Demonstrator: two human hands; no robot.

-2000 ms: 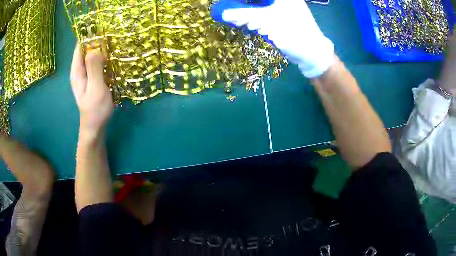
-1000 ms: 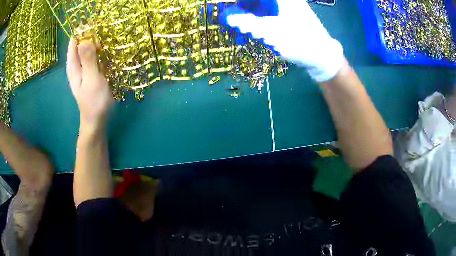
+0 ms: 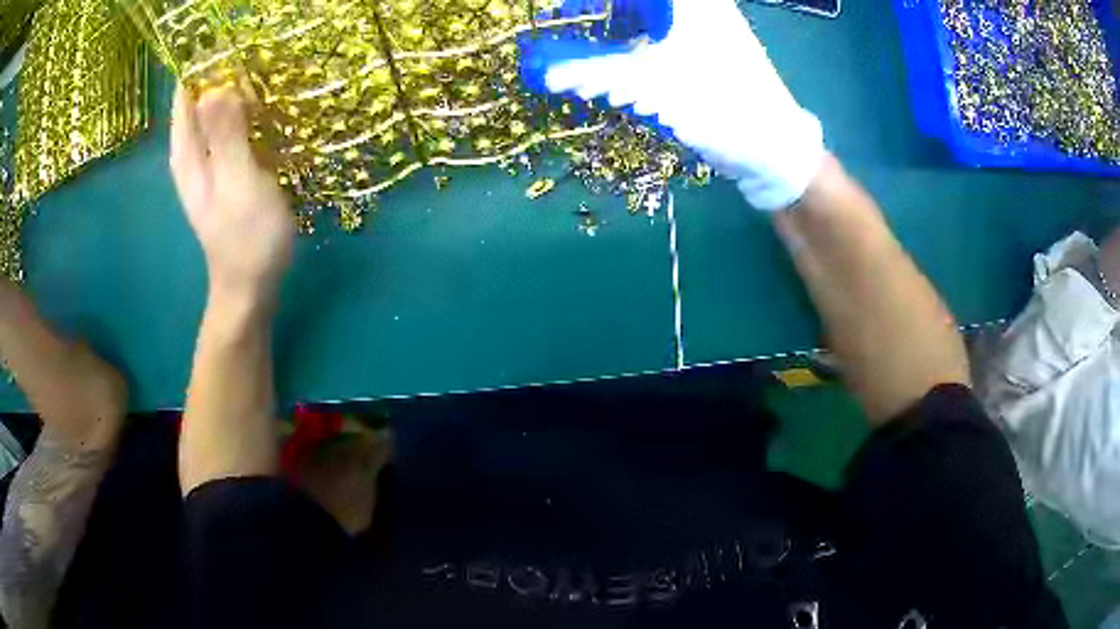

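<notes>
A gold sprue frame (image 3: 430,92) with rows of small plated parts is held over the bench, cut off by the top edge. My bare left hand (image 3: 233,184) grips its left side, thumb in front. My right hand (image 3: 700,92), in a white glove with blue palm and fingers, is at the frame's right end; its fingertips are blurred and partly hidden, so its exact hold on the frame cannot be told. A glittering pile of loose parts (image 3: 633,166) lies under and beside the frame's right end, with a few pieces in front.
Stacked gold frames (image 3: 80,98) lie at the far left. A blue tray (image 3: 933,98) of loose parts is at the upper right. A dark, pale-edged slab (image 3: 811,5) shows at the top edge. Another person's arm (image 3: 55,381) is at left, a white sleeve (image 3: 1069,356) at right.
The frame's lower right edge has drawn back from the pile and its bars now slope. The right hand has shifted slightly left since one second ago. The left hand still grips the frame.
</notes>
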